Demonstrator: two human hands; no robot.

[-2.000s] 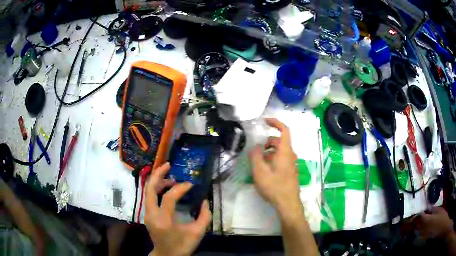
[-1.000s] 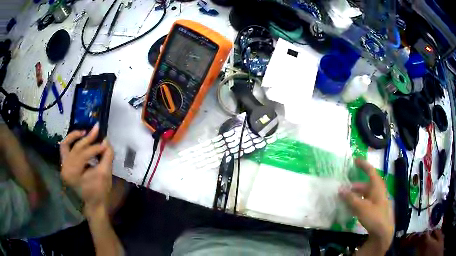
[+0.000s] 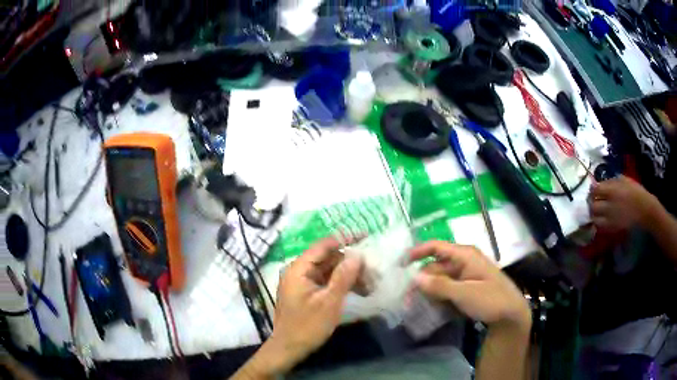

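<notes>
My left hand (image 3: pixel 315 289) and my right hand (image 3: pixel 468 282) are close together at the bench's front edge. Between their fingers they hold a thin, clear, crinkled plastic piece (image 3: pixel 390 271), blurred; it looks like a film or small bag. Its lower end hangs over the bench edge. A sheet with rows of pale strips (image 3: pixel 360 215) lies just behind the hands. The circuit board in its black holder (image 3: pixel 102 282) lies on the bench at the left.
An orange multimeter (image 3: pixel 145 208) lies left of centre. A white card (image 3: pixel 256 133), blue cup (image 3: pixel 323 93), white bottle (image 3: pixel 361 95) and ear pad (image 3: pixel 416 128) are behind. The electric screwdriver (image 3: pixel 519 193) lies right. Another person's hand (image 3: pixel 623 204) is at the far right.
The circuit board holder has been let go and lies on the bench at the left. My hands have come together on the clear plastic. The view has shifted towards the right.
</notes>
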